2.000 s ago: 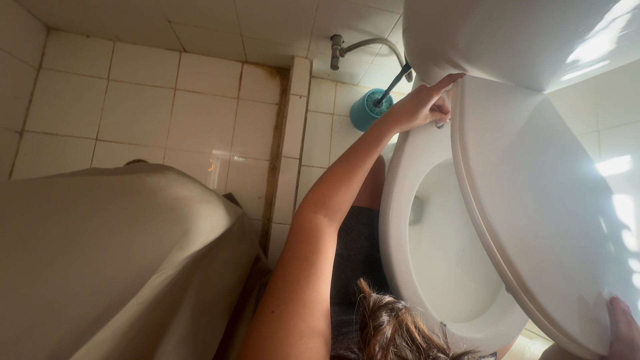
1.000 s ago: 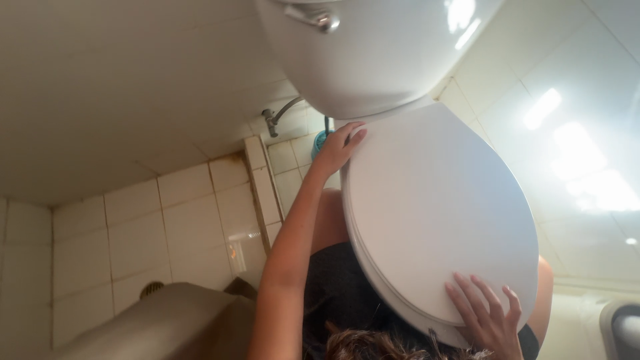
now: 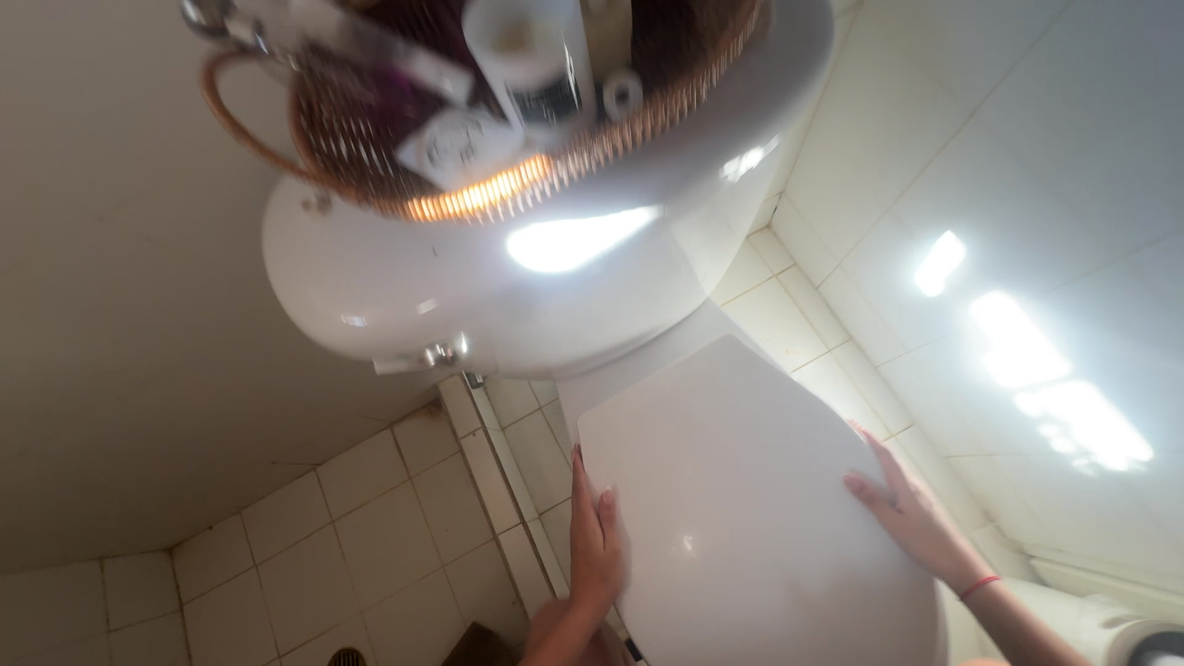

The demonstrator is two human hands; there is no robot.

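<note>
A white toilet lid point(image 3: 740, 518) lies down over the bowl at the lower middle, joined to the white ceramic toilet below its cistern point(image 3: 518, 296). My left hand point(image 3: 597, 546) touches the lid's left edge, with the thumb on top and the fingers along the side. On the opposite edge rests my right hand point(image 3: 906, 509), thumb on the lid's surface, a thin red band around the wrist. Both hands appear to hold the lid by its two sides. The flush lever point(image 3: 446, 351) is at the cistern's left front.
A wicker basket point(image 3: 610, 148) with bottles and other toiletries stands on the cistern top, its handle sticking out left. Tiled wall rises at the right. A floor drain point(image 3: 347, 658) and a tiled ledge point(image 3: 504, 499) are at the lower left.
The lid, raised two seconds before, is now down. My right hand has moved from the lid's front to its right edge; my left has left the hinge area. The view has shifted, bringing in the basket.
</note>
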